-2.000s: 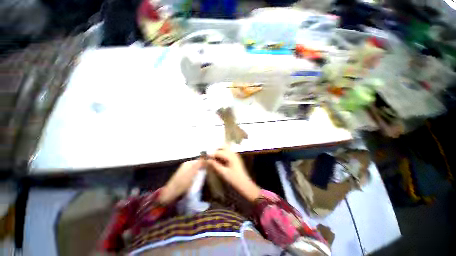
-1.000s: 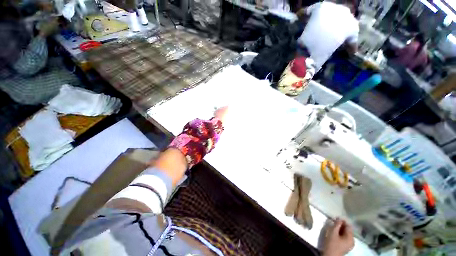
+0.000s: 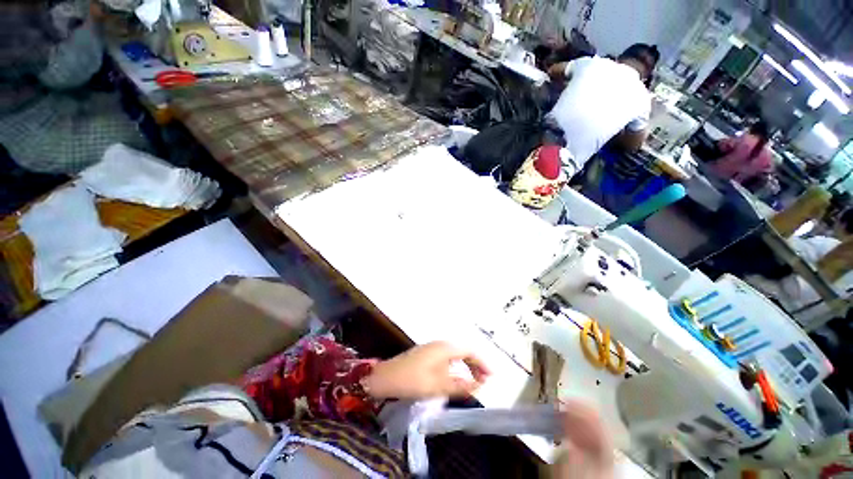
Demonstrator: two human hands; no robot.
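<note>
A soft white strip is stretched across the table's front edge, with one end hanging near the lap. My right hand is blurred at the lower right and holds the strip's other end. My left hand is just above the strip over the table edge, fingers curled; whether they grip anything cannot be told. Narrow khaki-brown strips lie on the machine bed beyond my hands. Orange-yellow snips lie beside the white sewing machine.
A folded brown panel lies on the left board. White bundles lie on a yellow-orange stool. Plastic-covered plaid cloth adjoins the white table. A person in white is bent over behind.
My left hand has come back from the far left of the table towards the front edge. My right hand has shifted slightly left. The white strip now shows between them.
</note>
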